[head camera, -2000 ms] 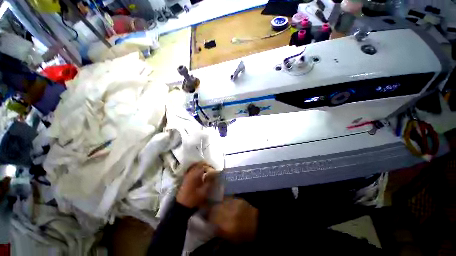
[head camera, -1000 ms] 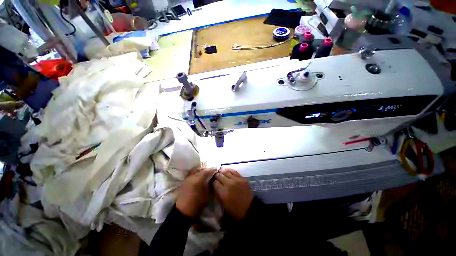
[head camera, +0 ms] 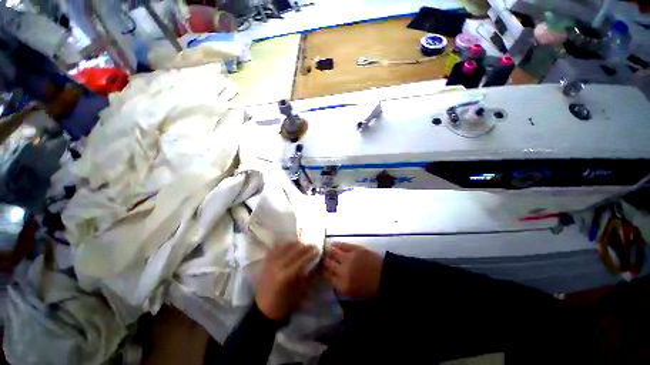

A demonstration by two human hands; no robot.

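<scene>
A large crumpled heap of cream fabric [head camera: 164,171] lies left of the white sewing machine [head camera: 399,135], and part of it runs down to my hands. My left hand [head camera: 289,279] is bent over the fabric near the front table edge, its fingers pressing or pinching the cloth. My right hand [head camera: 354,269] is close beside it, fingertips on the same fabric edge [head camera: 322,241]. Both hands are in front of the presser foot [head camera: 331,199], not at it. The exact finger grip is blurred.
A brown board [head camera: 378,53] behind the machine holds a blue-and-white disc [head camera: 432,43] and a thin pale cord. Dark cones with pink tops [head camera: 470,65] stand beside it. Orange-yellow and red scissors loops [head camera: 621,246] are at the right. Greyer fabric [head camera: 60,314] hangs lower left.
My hands were blurred and lower two seconds ago, then came together at the fabric edge. Now my right hand sits slightly apart from my left, its forearm more sideways. The camera view has shifted.
</scene>
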